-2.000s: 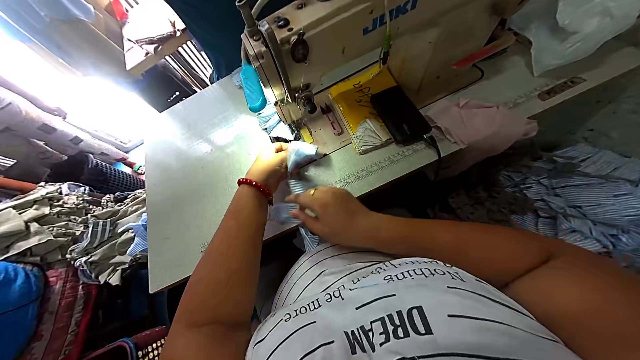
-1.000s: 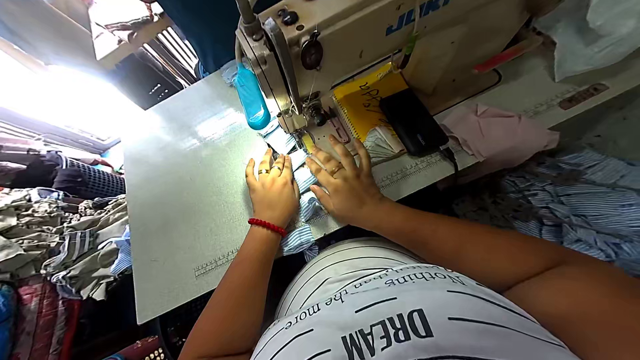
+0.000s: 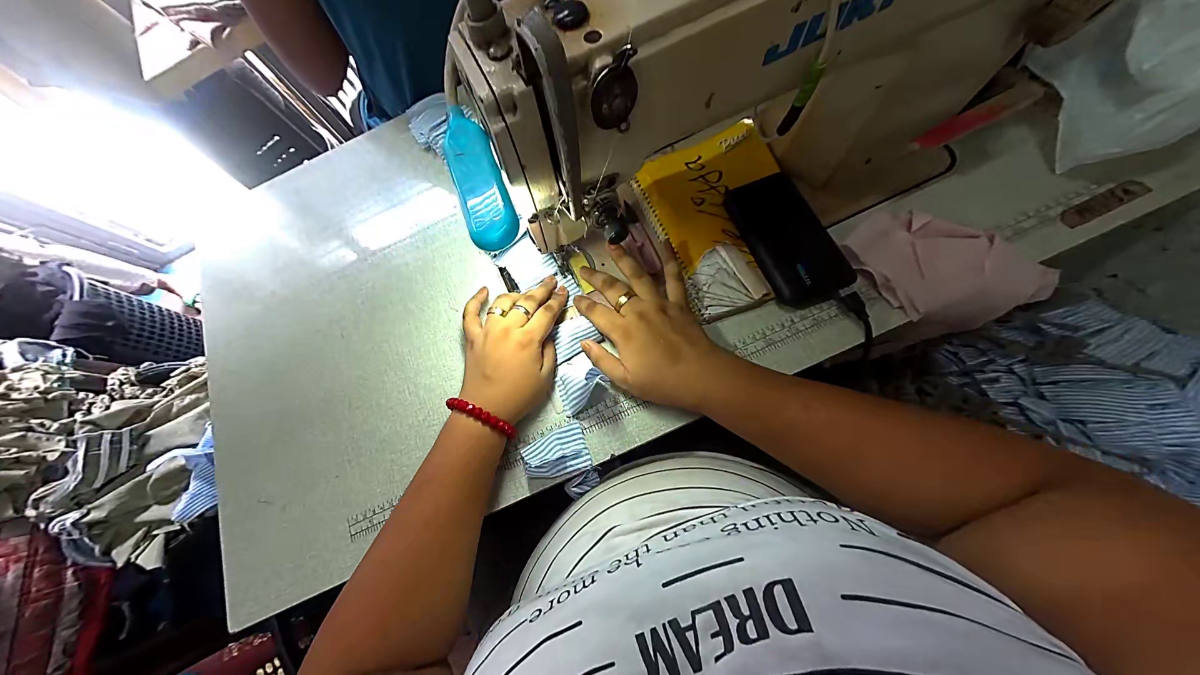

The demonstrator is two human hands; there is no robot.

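Observation:
A narrow strip of blue-and-white striped fabric [image 3: 575, 380] runs from the needle area of a Juki sewing machine [image 3: 553, 141] down over the table's front edge. My left hand [image 3: 511, 352] lies on the strip's left side, fingers spread flat, with a red bead bracelet at the wrist. Fingers apart, my right hand [image 3: 647, 328] rests on the strip's right side, its fingertips near the presser foot. Both palms face down, pressing the cloth rather than grasping it. The needle and foot are partly hidden by machine parts.
Right of the needle lie a yellow spiral notebook [image 3: 698, 187], a black power bank [image 3: 789, 239] with a cable and pink fabric [image 3: 947, 267]. A turquoise case [image 3: 480, 183] stands left of the machine head. Garment piles [image 3: 103, 441] flank the table [image 3: 309, 394]. A person [image 3: 389, 47] is behind.
Two seconds ago my hands held the fabric bunched in front of the machine; a second ago they lay flat on it, as now. The view has moved closer.

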